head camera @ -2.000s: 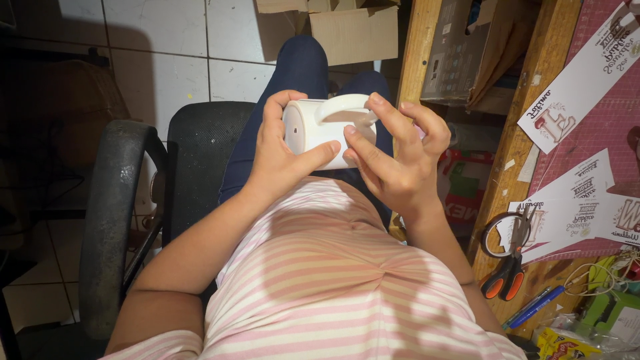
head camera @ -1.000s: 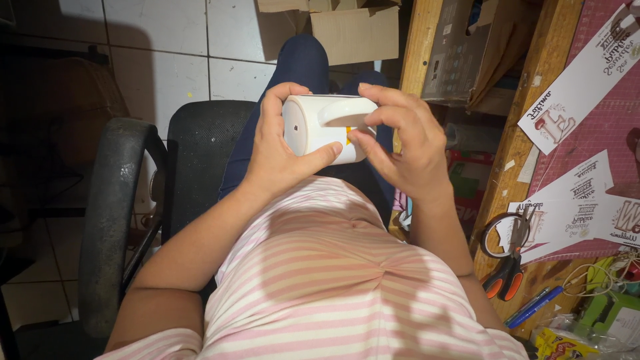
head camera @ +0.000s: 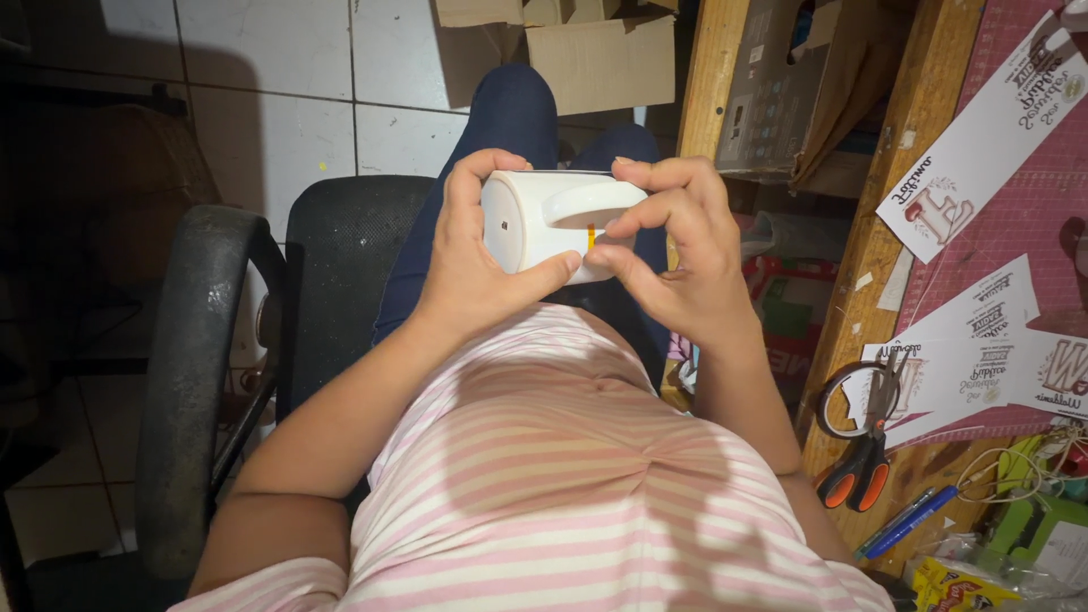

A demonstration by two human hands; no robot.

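Note:
A white mug (head camera: 544, 234) lies on its side above my lap, its base turned to the left and its handle (head camera: 591, 202) uppermost. Around the base end, my left hand (head camera: 484, 246) grips it, thumb on the near side and fingers over the far side. At the rim end my right hand (head camera: 680, 238) holds it, with thumb and a finger at a short strip of orange tape (head camera: 592, 238) below the handle. Part of a dark edge shows along the mug's far side; what it belongs to is hidden.
On the wooden workbench (head camera: 914, 144) at right lie printed paper strips (head camera: 960, 161), scissors with orange-lined handles (head camera: 863, 450), a tape roll (head camera: 837, 399) and blue pens (head camera: 909, 521). Cardboard boxes (head camera: 603, 59) stand ahead on the tiled floor. A black chair armrest (head camera: 174, 374) is at left.
The fingers of my right hand have shifted at the handle and rim end. The orange strip, out of sight two seconds ago, is now visible. My left hand has kept its hold on the mug.

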